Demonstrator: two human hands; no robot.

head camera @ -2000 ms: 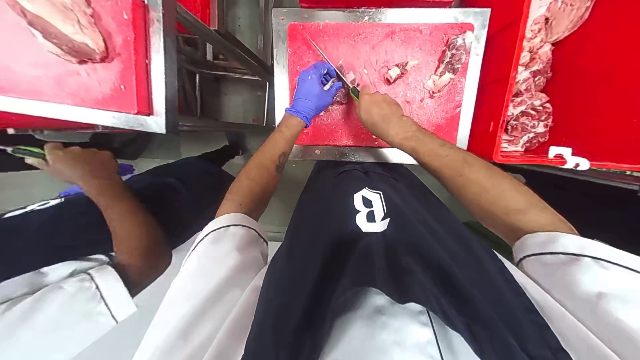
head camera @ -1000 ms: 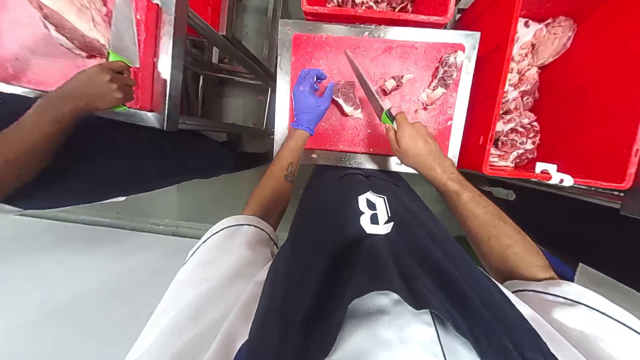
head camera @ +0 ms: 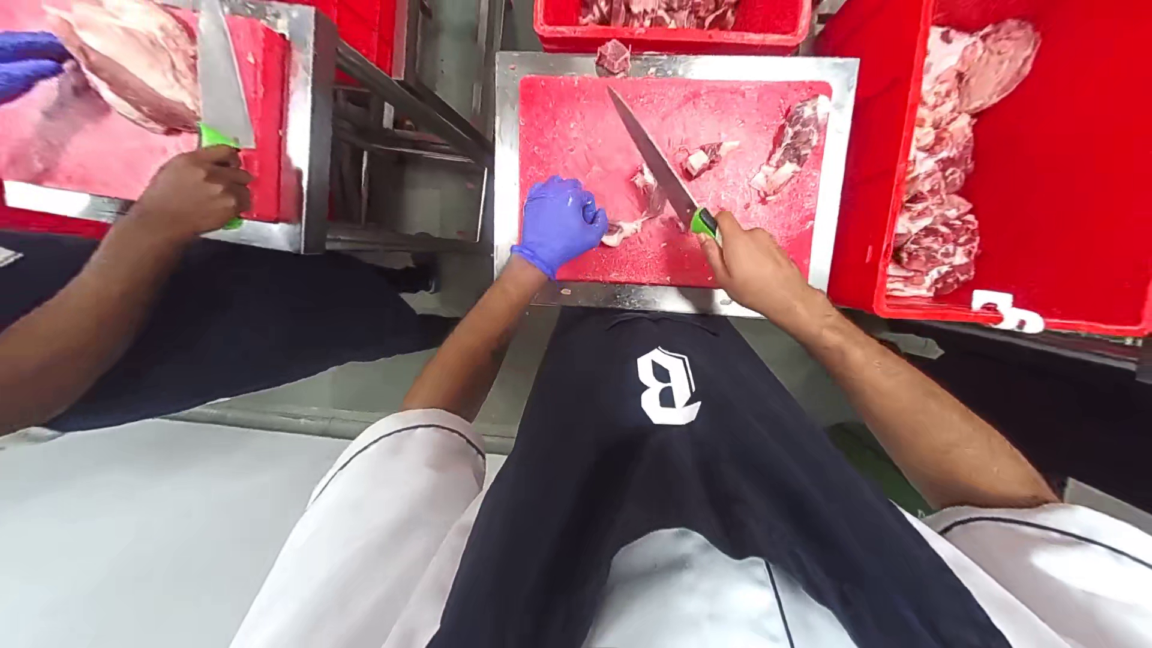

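My left hand (head camera: 560, 223), in a purple glove, is curled over the left part of the red cutting board (head camera: 576, 117). A pale strip of meat trimming (head camera: 621, 232) lies against its thumb side; whether the fingers pinch it is hidden. My bare right hand (head camera: 759, 261) grips the green and black handle of a knife (head camera: 652, 151), whose blade points up and left over the board, above a scrap of meat (head camera: 646, 184). Right of the blade are a small meat piece (head camera: 706, 158) and a longer marbled piece (head camera: 792, 148). A meat chunk (head camera: 614, 58) appears at the tray's far metal rim.
A red crate (head camera: 900, 162) with meat stands right, and a red bin (head camera: 670, 40) of cut meat stands beyond the board. At left, a co-worker's hand (head camera: 193, 193) holds a knife (head camera: 225, 85) beside a large meat cut (head camera: 135, 58) on another board.
My left hand has closed from a spread pose. The meat chunk at the far rim was not there one second ago. The dark red piece between my hands is no longer seen whole there.
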